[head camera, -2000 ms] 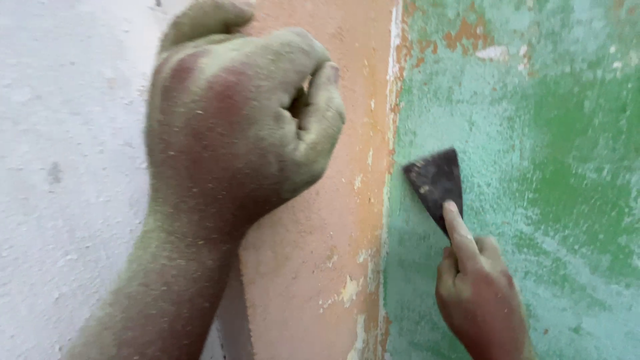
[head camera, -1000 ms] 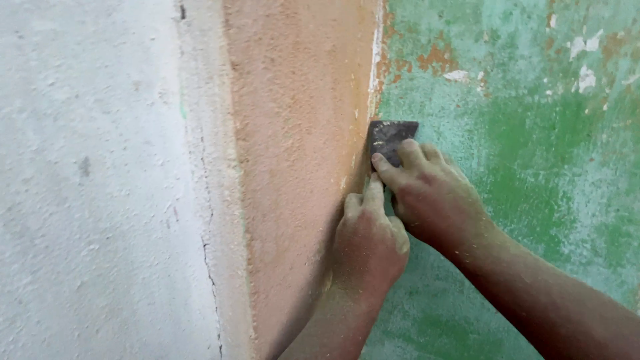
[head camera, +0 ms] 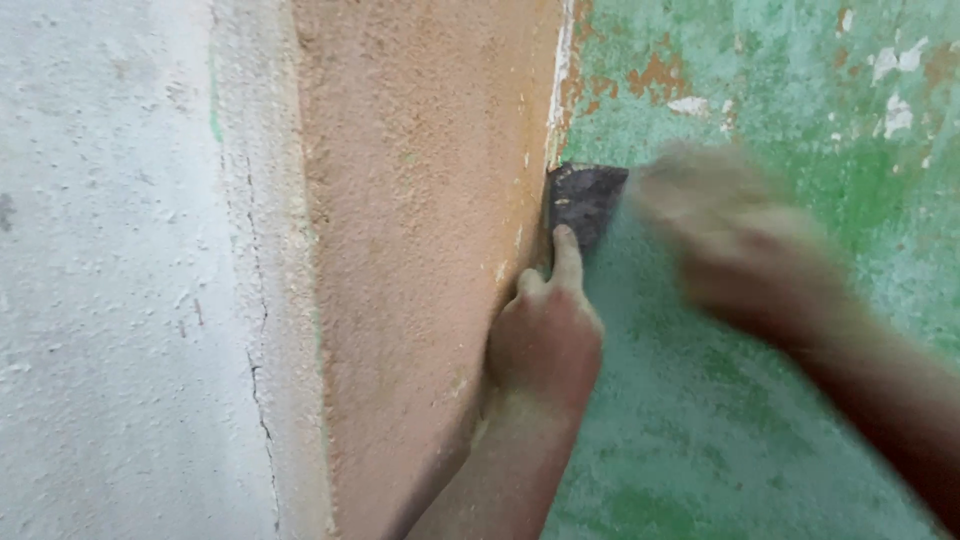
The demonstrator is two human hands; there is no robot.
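Observation:
A dark metal paint scraper [head camera: 589, 202] rests its broad blade against the green wall, one corner at the seam with the orange-pink wall strip. My left hand [head camera: 551, 322] is wrapped around it from below, index finger stretched along the blade; the handle is hidden by the hand. Beside the blade, on the right, my right hand [head camera: 739, 225] is strongly blurred and appears apart from the scraper. Its fingers cannot be made out. Pale dust coats my left hand.
The green wall [head camera: 660, 420] fills the right side, with orange and white patches where paint has flaked. An orange-pink plaster strip [head camera: 405, 262] runs beside it, meeting a rough white wall [head camera: 112, 315] at an edge. A dark crack [head camera: 259, 390] runs down near that edge.
Two seconds ago my right hand held the scraper and my left was raised at the left. A second ago both hands were at it; now my right hand has moved off to the right.

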